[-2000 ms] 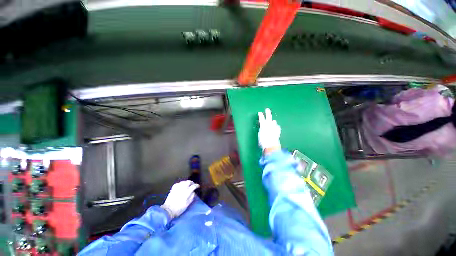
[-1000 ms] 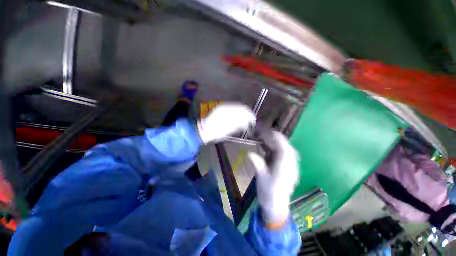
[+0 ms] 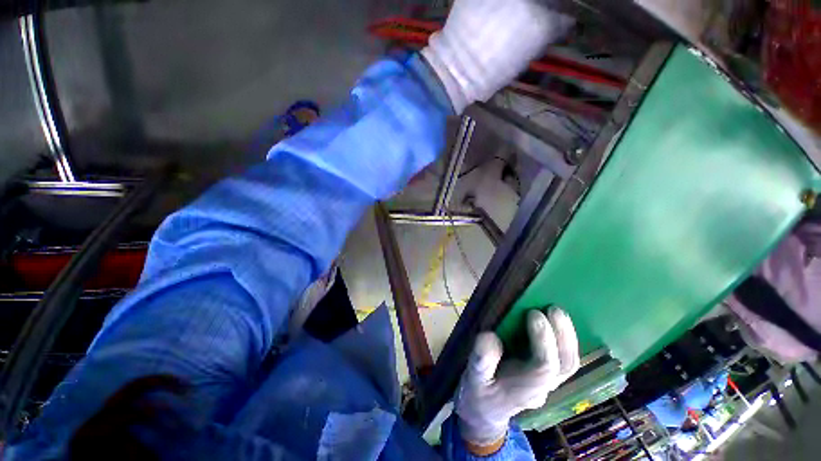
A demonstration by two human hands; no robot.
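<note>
The green-matted side table [image 3: 675,207] tilts across the right of the view. My right hand [image 3: 518,374], in a white glove, is at its near left corner, fingers curled over the mat and thumb apart, with nothing seen in it. Green circuit boards [image 3: 576,405] with a yellow mark lie beside this hand at the near end of the mat, partly hidden by it. My left hand [image 3: 495,49], also white-gloved, reaches to the top of the view near the table's far left corner. Its fingertips are dark and blurred, so any hold is hidden.
Dark metal frame bars [image 3: 531,234] run along and below the table's left edge. Red bars [image 3: 576,81] lie below the top edge. A person's pink sleeve [image 3: 792,288] shows at the right. A rack with black and blue items [image 3: 684,396] stands at the lower right.
My left hand has moved up and away to the top of the view. My right hand has moved from in front of me onto the table's near corner. The view has turned and come closer.
</note>
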